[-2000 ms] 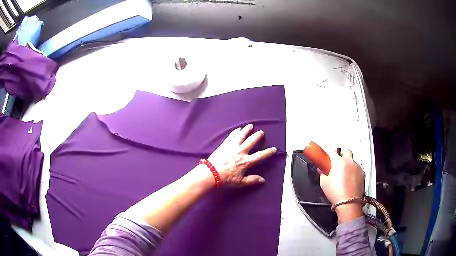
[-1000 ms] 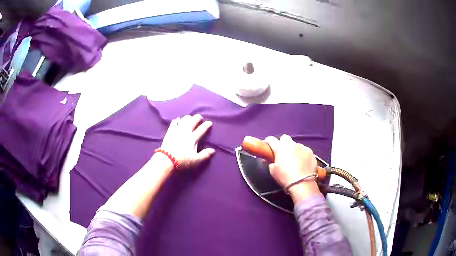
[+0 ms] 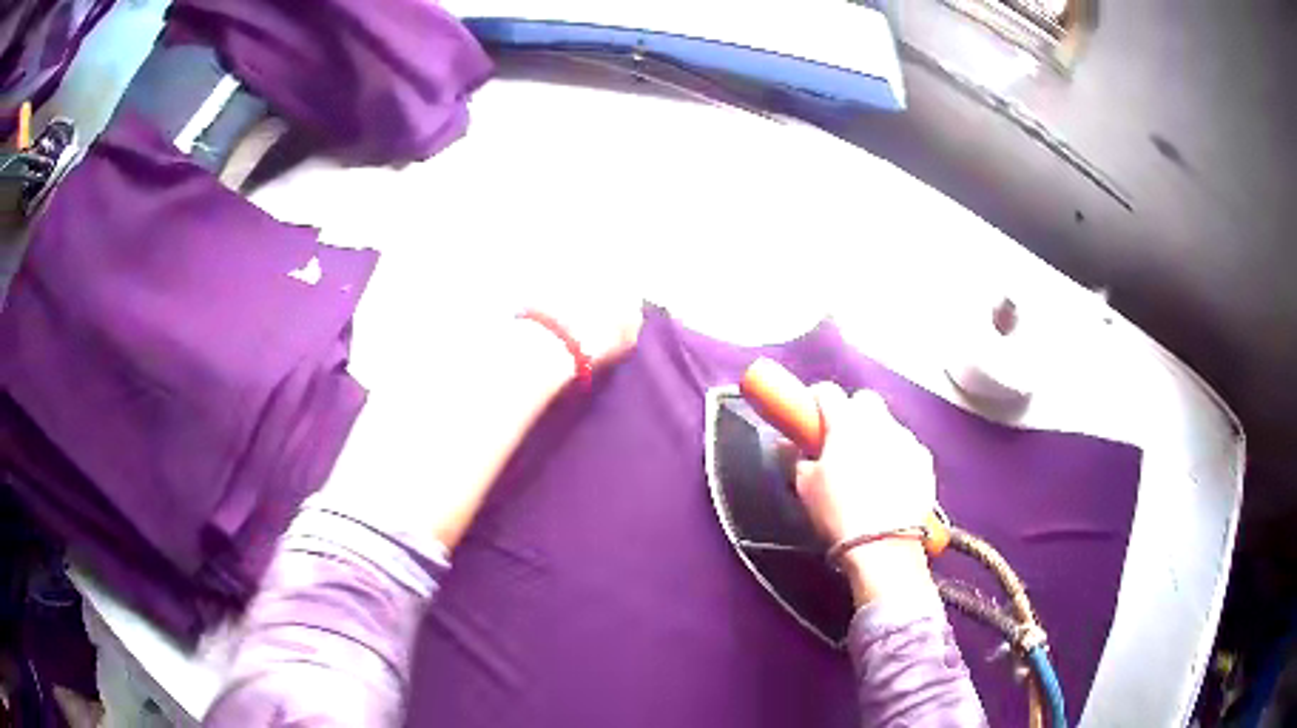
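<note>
A purple garment panel (image 3: 598, 597) lies spread on the white padded table (image 3: 569, 171). My right hand (image 3: 871, 469) is shut on the orange handle of the steam iron (image 3: 768, 491). The iron's dark plate rests on the panel below its curved cut. My left hand (image 3: 615, 341) is at the panel's upper left edge, by a pointed corner. It is washed out by glare, so its fingers and what they hold cannot be made out. A red bead bracelet is on that wrist.
A stack of purple panels (image 3: 157, 370) with a small white mark lies at left. A purple bundle (image 3: 342, 71) hangs beyond it. A white tape roll (image 3: 993, 381) stands at the far right. A blue-and-white board (image 3: 711, 50) is beyond the table. Hoses (image 3: 1027, 640) trail from the iron.
The view has swung left. The iron has moved from the bare table beside the panel onto the panel and leftward across it. My left hand has moved from the panel's right part to its upper left edge.
</note>
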